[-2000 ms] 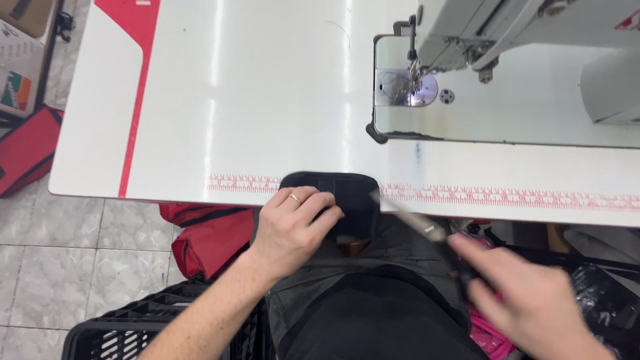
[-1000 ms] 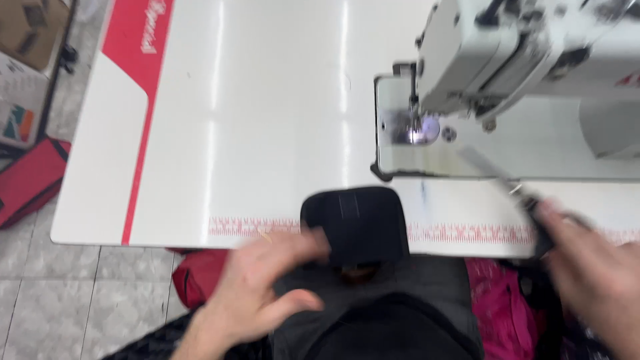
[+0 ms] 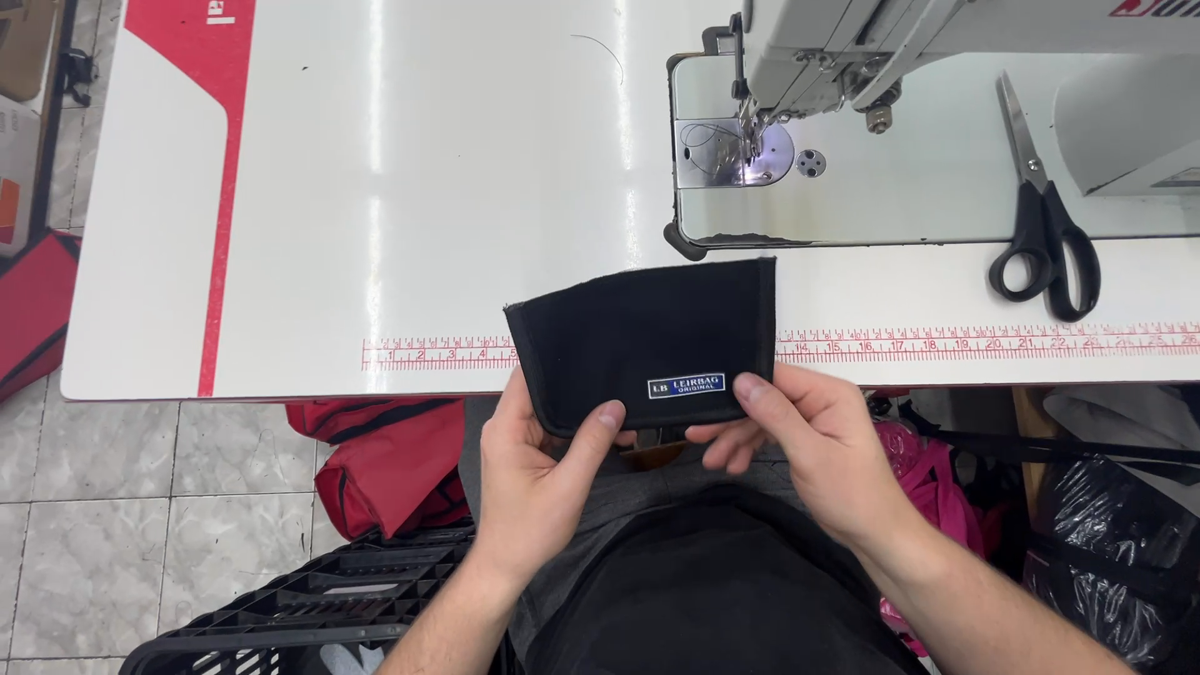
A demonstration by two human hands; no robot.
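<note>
A black fabric panel (image 3: 637, 337) with bound edges and a small blue woven label (image 3: 687, 385) bearing writing is held over the table's front edge. My left hand (image 3: 553, 459) grips its lower left corner, thumb on top and fingers underneath. My right hand (image 3: 797, 436) holds the lower right corner, its thumb beside the label. Black-handled scissors (image 3: 1041, 206) lie nearly closed on the sewing machine's bed, handles reaching onto the white table. The sewing machine's needle area (image 3: 753, 150) is lit, with thread lying on the plate beside it.
A white sewing table (image 3: 469, 206) has a red printed ruler (image 3: 937, 345) along its front. The machine's arm (image 3: 900, 37) overhangs the back right. Below are a black plastic crate (image 3: 309, 600), red fabric bags (image 3: 394, 469), pink material (image 3: 937, 487) and a plastic-wrapped black bundle (image 3: 1106, 525).
The scissors, earlier in my right hand, now lie on the machine bed. Both hands now hold the black panel, which shows a labelled face.
</note>
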